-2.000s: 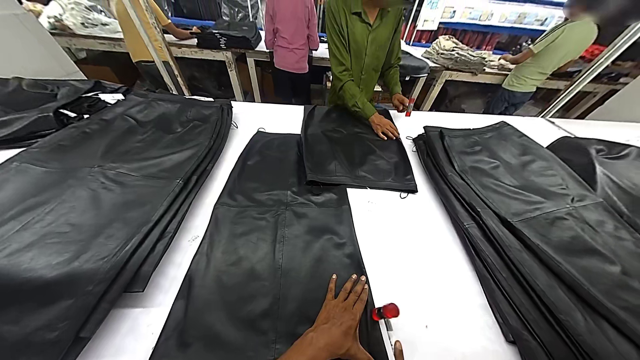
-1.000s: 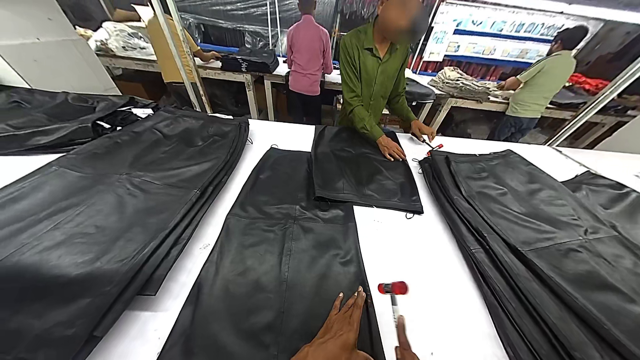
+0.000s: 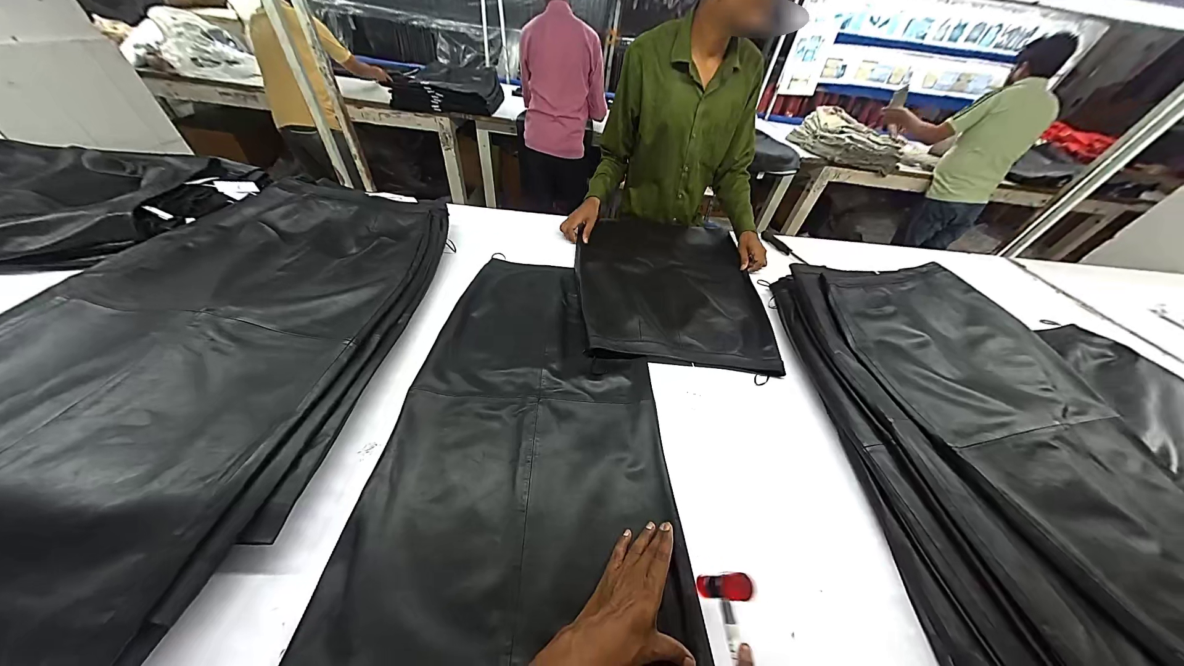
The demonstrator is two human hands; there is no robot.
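Note:
A long black leather-like skirt lies flat on the white table. My left hand rests palm down on its lower right part, fingers close together, holding nothing. Just right of the skirt is a small mallet with a red head, slightly blurred. Of my right hand only a fingertip shows, beside the mallet's handle; the rest is below the frame. A shorter or folded black garment overlaps the skirt's upper right, with a co-worker's two hands at its far corners.
Overlapping black garments cover the table's left side, and another stack lies on the right. A dark-handled tool lies by the far edge of the white table. Several people stand behind it, near benches with cloth piles.
The co-worker's hands have moved apart to the garment's far corners, and the tool held there earlier is let go. The red-headed mallet beside my left hand has shifted. My left hand stays on the skirt.

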